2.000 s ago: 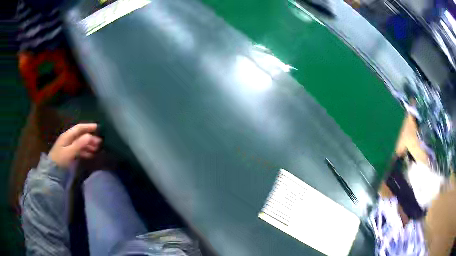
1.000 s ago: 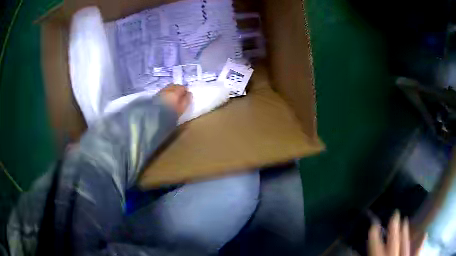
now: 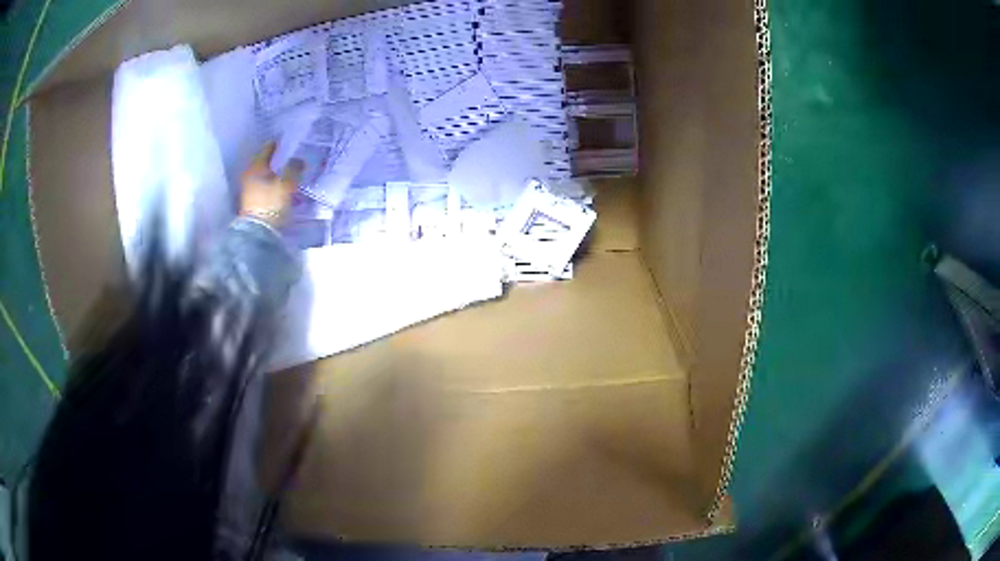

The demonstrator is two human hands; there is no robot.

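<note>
My left hand (image 3: 266, 192) reaches into the large brown carton (image 3: 707, 263), at the left part of its contents. Its fingertips are at the edge of loose white covers (image 3: 356, 159); whether it grips one cannot be told. Rows of packed covers (image 3: 422, 49) fill the back of the carton. A white cover with a window (image 3: 548, 228) lies tilted near the middle. White packing sheets (image 3: 170, 153) stand at the left and lie along the front of the covers (image 3: 395, 290). My right hand is not in view.
Bare brown cardboard (image 3: 526, 329) shows at the front inside of the carton. Covers with open frames (image 3: 603, 137) stand by the right wall. Green floor (image 3: 811, 241) with yellow lines surrounds the carton. A blurred dark shape covers the lower left.
The view has moved from the bench to the carton and then closer over it. My left hand has moved left among the covers. My right hand has left the picture.
</note>
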